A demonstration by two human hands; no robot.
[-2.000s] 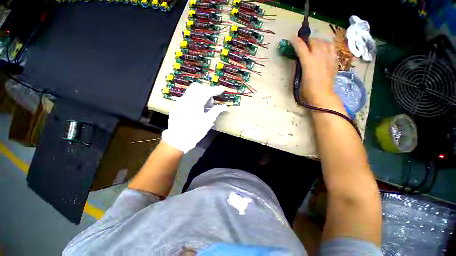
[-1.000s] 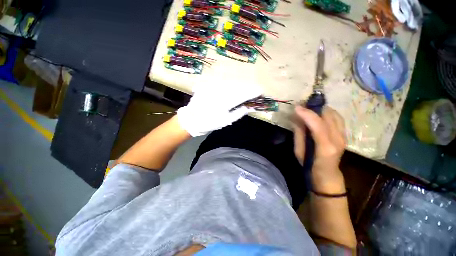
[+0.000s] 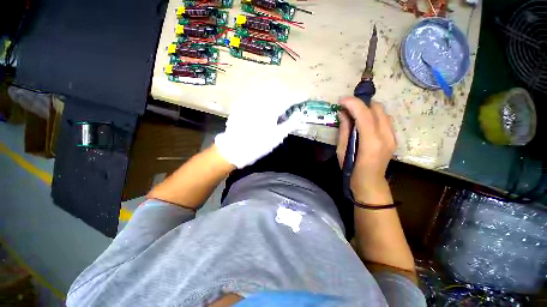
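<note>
A green circuit board (image 3: 318,113) is held over the near edge of the cream board (image 3: 336,60), its pale solder side showing. My left hand (image 3: 261,123), in a white glove, grips its left end. My bare right hand (image 3: 370,135) holds the soldering iron (image 3: 363,90) by its black handle, the metal tip pointing away from me above the cream board. The right fingertips are at the board's right end; whether they touch it is hard to tell.
Rows of similar circuit boards (image 3: 258,49) lie at the upper left. A tub of grey paste (image 3: 435,53) with a blue stick (image 3: 439,80) is at the right, copper-coloured strips (image 3: 427,6) beyond. A yellowish round container (image 3: 507,116), fan grille (image 3: 531,42) and solder reel (image 3: 90,134) stand outside the cream board.
Over two seconds, my left hand came from the rows to the near edge with a board, which now shows its solder side. My right hand came back from the far side with the iron.
</note>
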